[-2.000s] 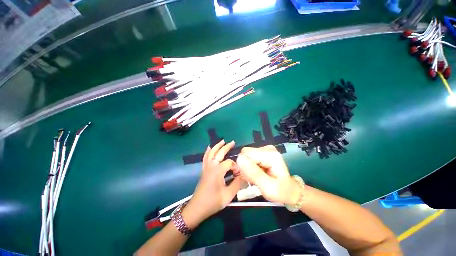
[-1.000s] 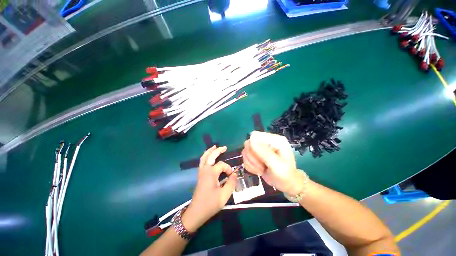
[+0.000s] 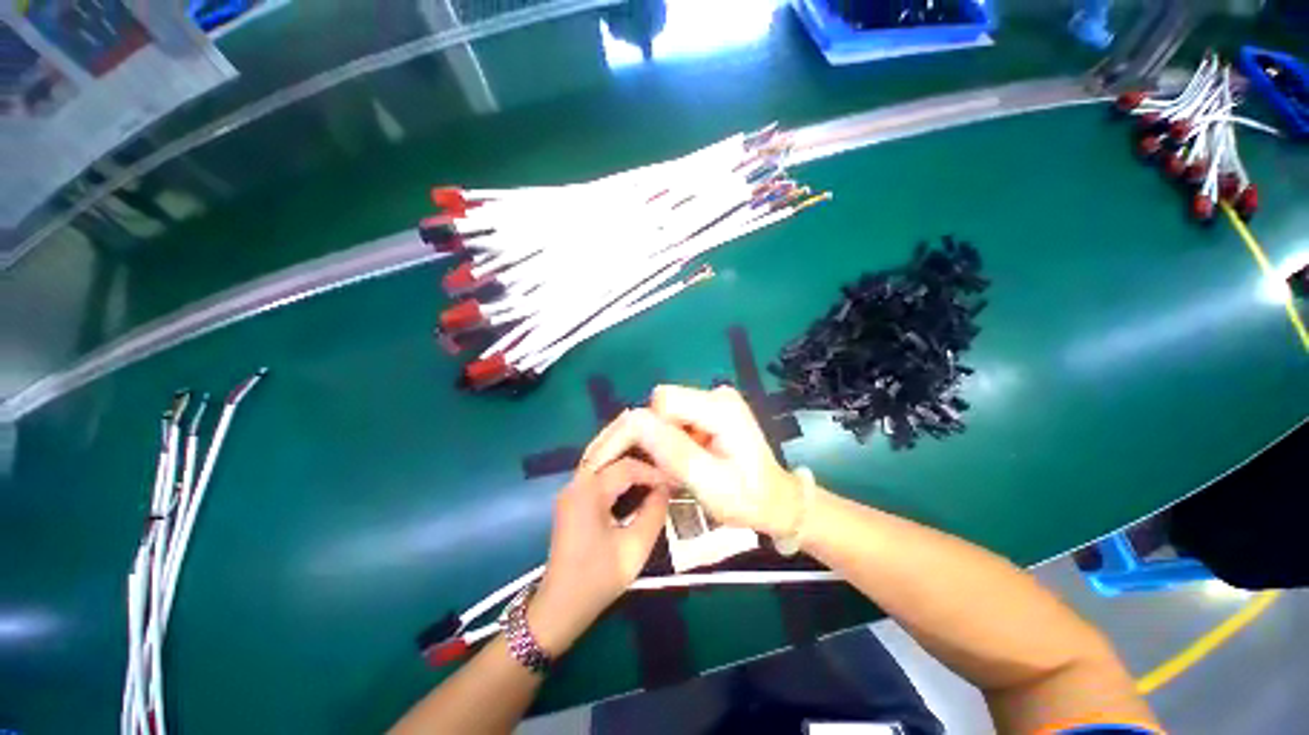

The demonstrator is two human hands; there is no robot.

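My left hand point(image 3: 610, 520) and my right hand point(image 3: 718, 452) meet at the fingertips in front of me. A white cable assembly point(image 3: 500, 592) with a red and black end connector point(image 3: 448, 651) runs under my left wrist towards my fingers. Its wire end is hidden by my fingers, and any small housing there cannot be made out. A second white cable point(image 3: 732, 580) lies below my hands. The white card point(image 3: 706, 546) with grey metallic-looking pieces lies just under my right hand, partly covered.
A heap of black connector housings point(image 3: 893, 345) lies right of my hands. A large fanned cable bundle point(image 3: 617, 237) lies beyond. Several white cables point(image 3: 170, 524) lie at far left, more point(image 3: 1217, 137) at far right. A metal rail point(image 3: 273, 290) and blue parts bin point(image 3: 897, 29) are behind.
My right hand has moved left and now meets my left hand at the fingertips; one second ago they were slightly apart. The white card stays partly uncovered.
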